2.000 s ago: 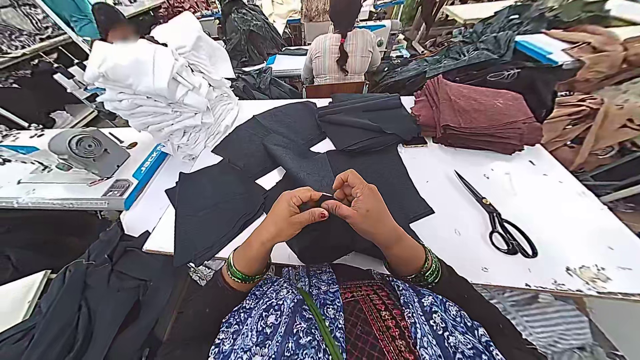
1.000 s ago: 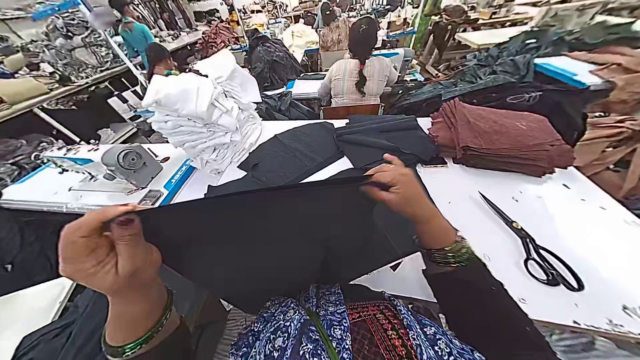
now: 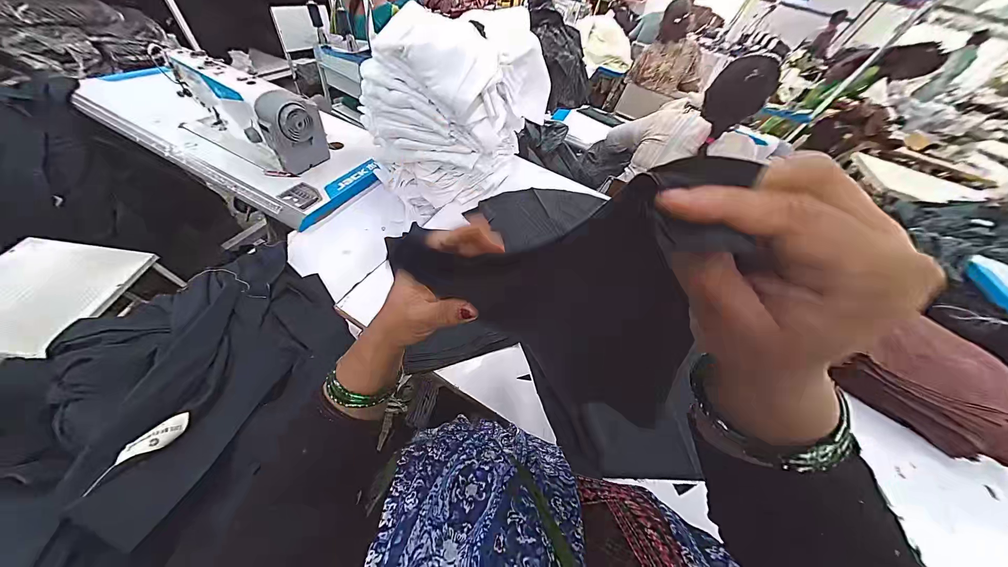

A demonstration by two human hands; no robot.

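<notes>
A dark fabric piece [image 3: 591,315] hangs between my two hands above the white table. At its left end my left hand [image 3: 425,311] grips it, the thumb in front and some fingers hidden behind the cloth. My right hand [image 3: 795,260], blurred and close to the camera, pinches its upper right part between thumb and fingers. Behind the held piece, more dark cut fabric [image 3: 543,216] lies on the table.
A tall stack of white fabric [image 3: 441,94] stands behind my hands. To the left is a Jack sewing machine [image 3: 260,110] on its table, with dark garments [image 3: 197,378] heaped nearer. Maroon folded fabric [image 3: 937,378] lies at the right. A seated person [image 3: 677,138] is beyond the table.
The view has swung to the left. One second ago the dark cloth was stretched wide between my hands; now it sags, and my right hand is raised nearer the camera. The scissors are out of view.
</notes>
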